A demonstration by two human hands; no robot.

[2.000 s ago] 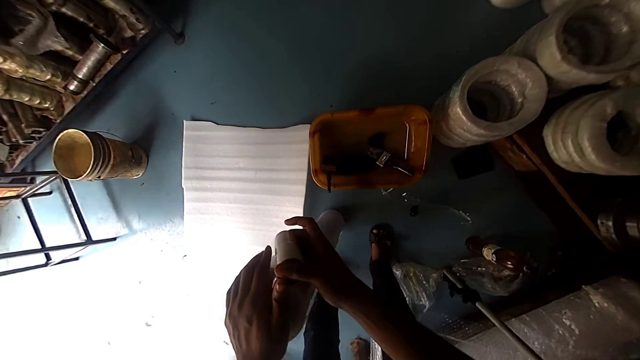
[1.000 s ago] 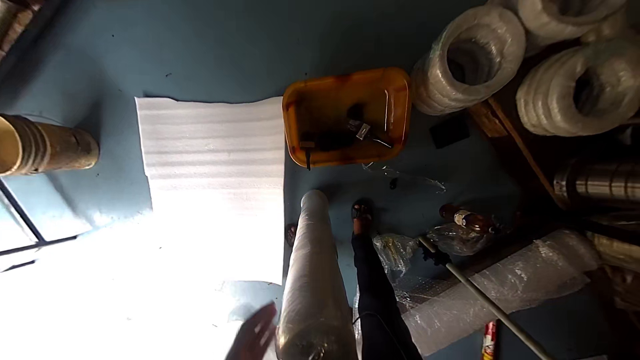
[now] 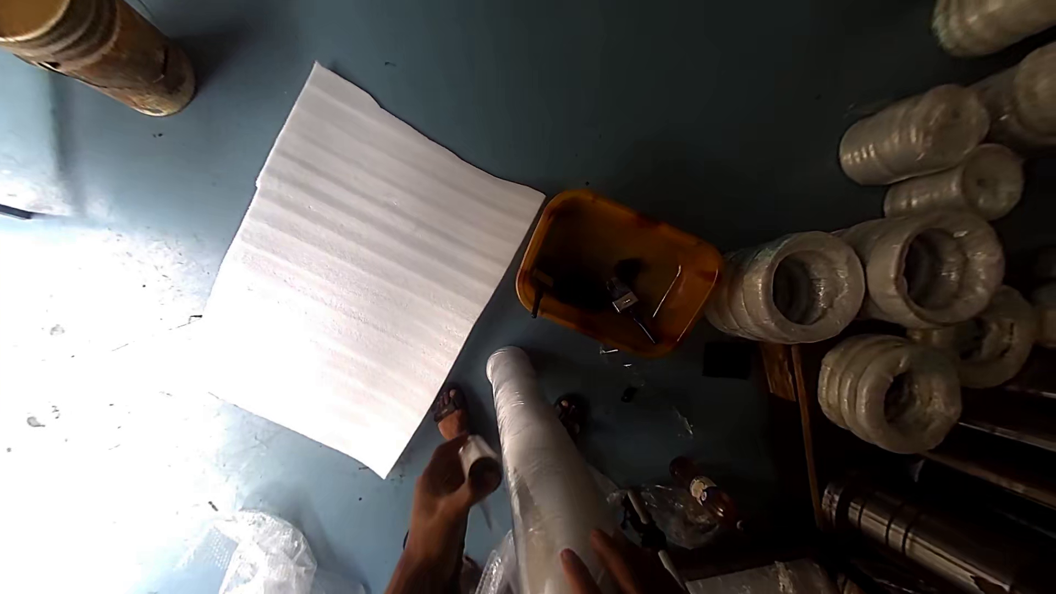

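Note:
My left hand [image 3: 445, 487] is closed around a small roll [image 3: 480, 464] with a dark hollow end, perhaps tape or film. To its right stands a long roll wrapped in clear plastic film [image 3: 536, 462], its narrower end near my feet. The fingers of my right hand [image 3: 606, 565] rest on or just over the near part of that wrapped roll; the rest of the hand is cut off by the frame edge. A white foam sheet [image 3: 371, 264] lies on the floor ahead, overexposed at its lower left.
An orange plastic tray [image 3: 540, 247] holds small tools beside the foam sheet. Film-wrapped coils [image 3: 792, 289] stand in stacks at the right. A worn cylindrical bucket [image 3: 124, 62] is at the upper left. A brown bottle [image 3: 701, 491] and crumpled clear plastic [image 3: 268, 553] lie on the floor.
Two seconds ago both hands were together around a small white roll. Now they are apart, the left with the small roll, the right at the wrapped roll. The view has turned.

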